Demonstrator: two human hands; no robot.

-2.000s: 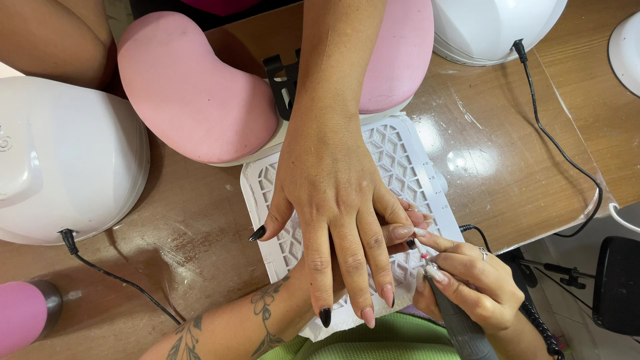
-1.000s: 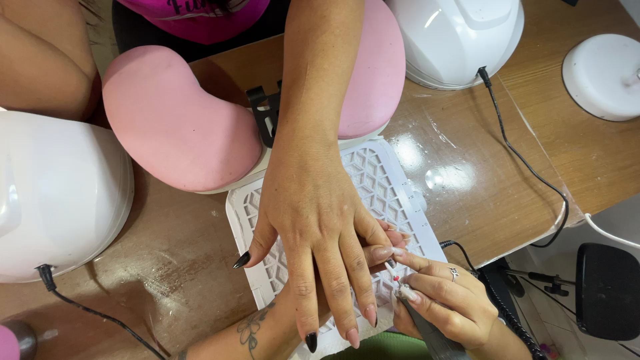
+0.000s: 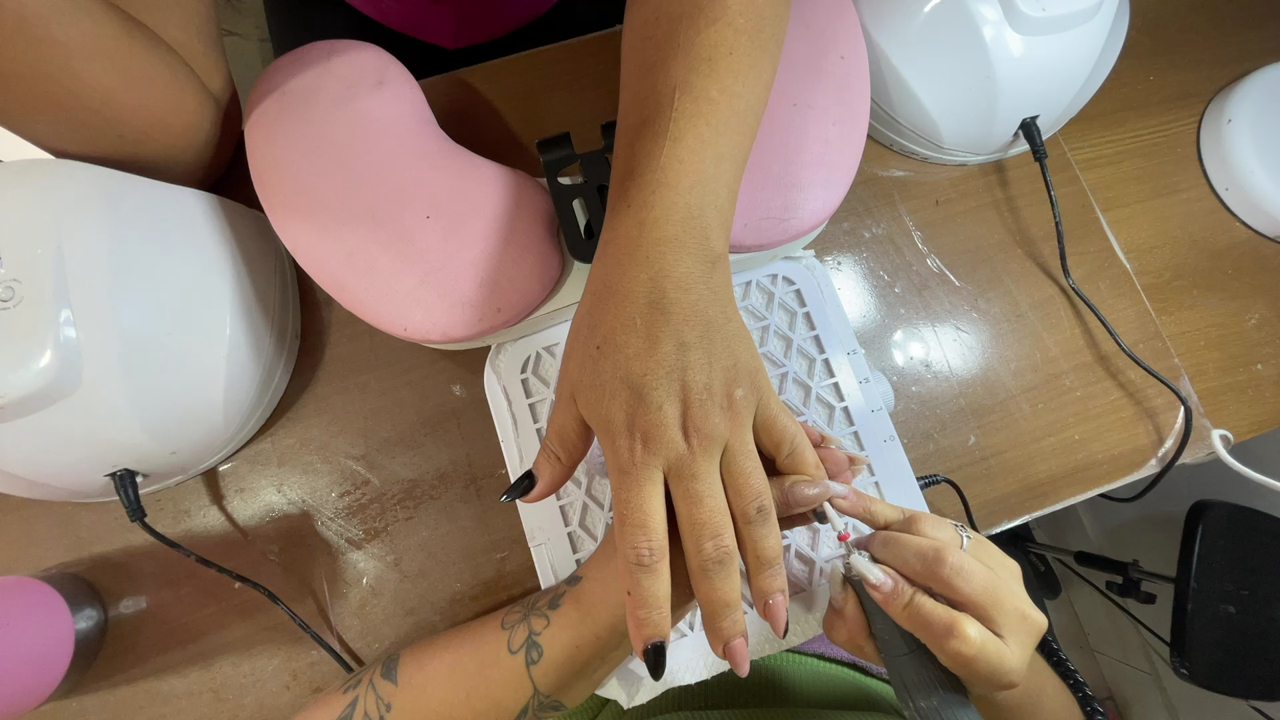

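Another person's hand (image 3: pixel 680 370), with black and pink pointed nails, reaches down from the top, palm down. Beneath it my left hand (image 3: pixel 800 494) is mostly hidden; its forearm comes from the lower left, and its fingertips hold that person's little finger. In my right hand (image 3: pixel 950 590) is a grey electric nail drill (image 3: pixel 900 640). The drill's red-banded bit (image 3: pixel 843 536) is at the little finger's nail. Below the hands lies a white nail dust collector (image 3: pixel 790 340) with a patterned grille.
Pink padded hand rests (image 3: pixel 400 200) with a black bracket (image 3: pixel 580 190) stand behind the dust collector. White nail lamps (image 3: pixel 150 320) with black cables flank it. A round white object (image 3: pixel 1245 150) is at the right edge, a pink and dark object (image 3: pixel 35 640) at the lower left.
The hands and drill hold nearly the same pose around the other person's little finger. The view has shifted slightly.
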